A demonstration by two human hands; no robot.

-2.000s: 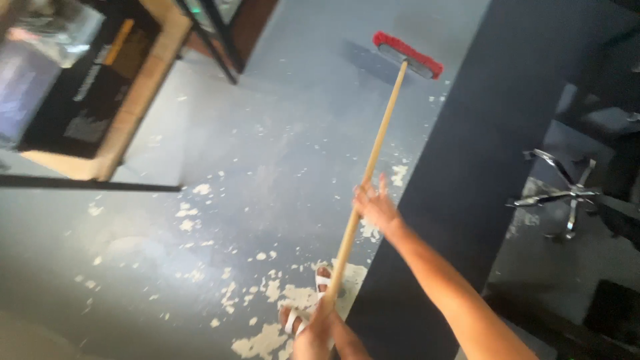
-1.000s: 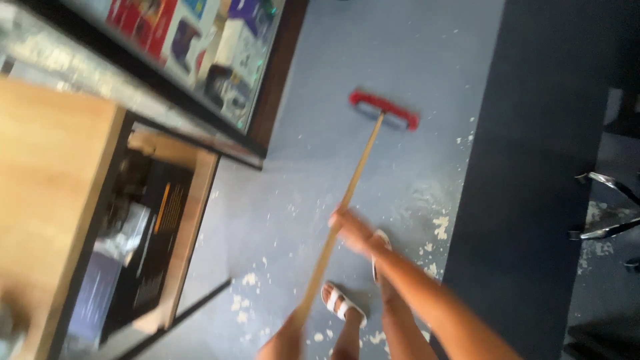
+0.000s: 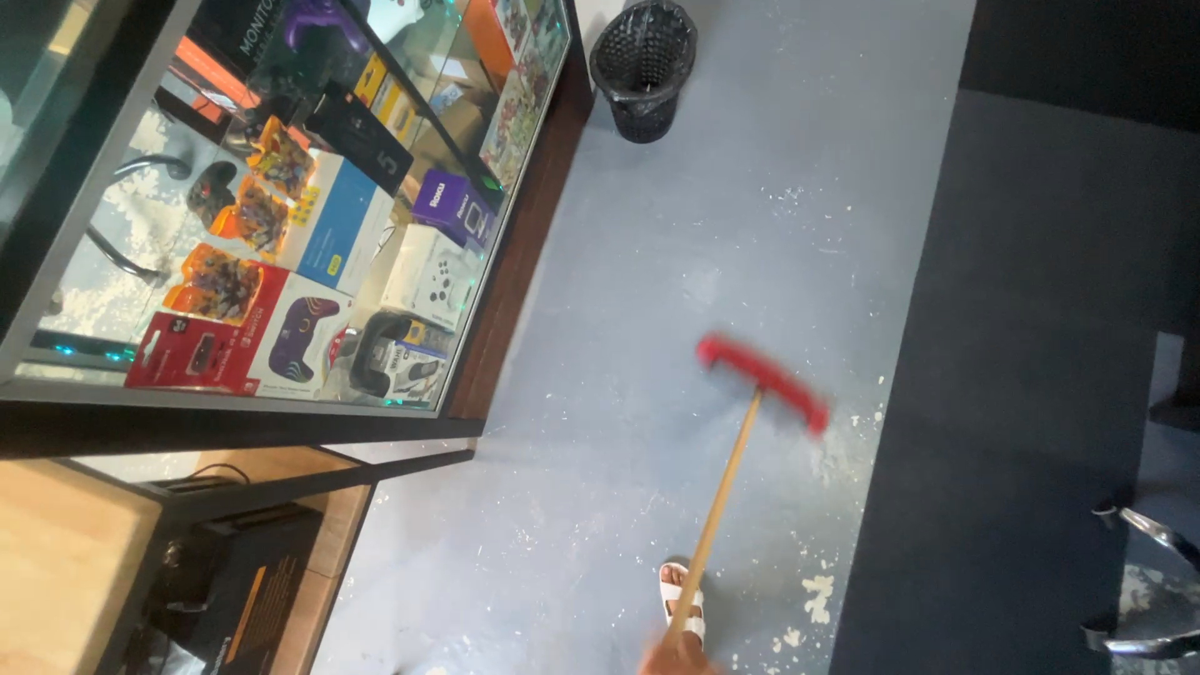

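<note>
A push broom with a blurred red head (image 3: pixel 764 382) and a wooden handle (image 3: pixel 727 492) extends over the grey painted floor. At the bottom edge, my right hand (image 3: pixel 677 658) is closed around the handle, and only its upper part shows. My left hand lies outside the frame, as does the lower end of the handle. Beside the handle, just above the hand, is a foot in a white sandal (image 3: pixel 682 600). The broom head tilts down toward the right, near scattered pale chips and worn patches (image 3: pixel 817 598) in the floor paint.
At left stands a glass display case (image 3: pixel 459 375) of boxed game controllers and other goods, with a wooden shelf unit (image 3: pixel 84 553) below it. A black mesh wastebasket (image 3: pixel 645 70) is at the top. A dark mat or floor strip (image 3: pixel 994 394) and chrome chair legs (image 3: pixel 1158 647) are at right.
The view has shifted a lot, bringing the wastebasket and more of the display case into sight. Both hands showed on the handle one second ago; now only my right does.
</note>
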